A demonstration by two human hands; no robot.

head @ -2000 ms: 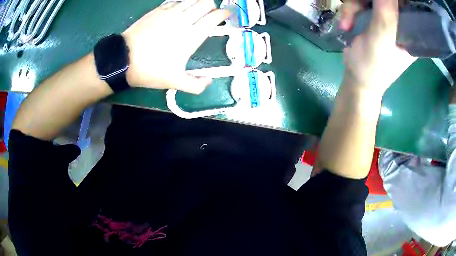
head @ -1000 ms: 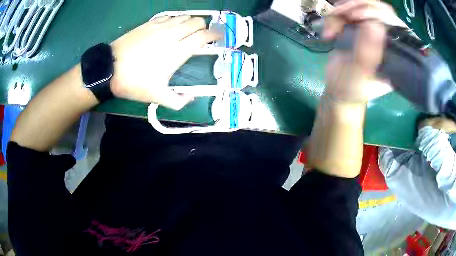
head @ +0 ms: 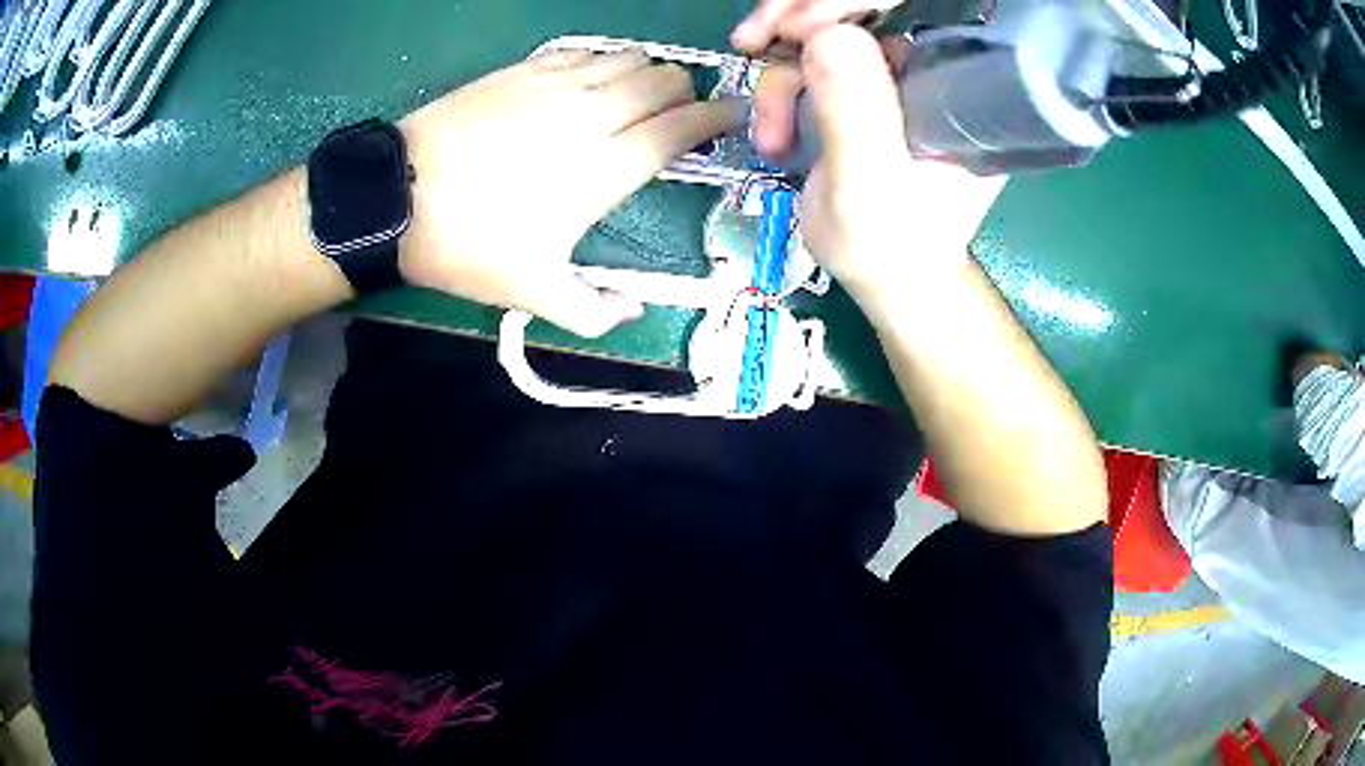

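Observation:
Three white U-shaped units (head: pixel 719 353) lie side by side on the green bench, their heads to the right. A blue insert (head: pixel 758 359) crosses the heads. My left hand (head: pixel 524 172) lies over the loops, its fingers on the farthest unit and its thumb on the nearest loop. My right hand (head: pixel 883 180) is closed around the grey electric screwdriver (head: pixel 996 102), held over the head of the farthest unit. The driver tip and that head are mostly hidden by my fingers.
Stacked white loops (head: pixel 113 68) lie at the far left. A black coiled cord (head: pixel 1250 75) runs from the screwdriver to the upper right. Another person's sleeve (head: pixel 1332 419) and hand show at the right edge. Red containers (head: pixel 1150 524) stand below the bench.
My right hand has swung left with the screwdriver, from beside the screw feeder to the farthest unit's head. The feeder is now hidden or out of view. My left hand stays on the units.

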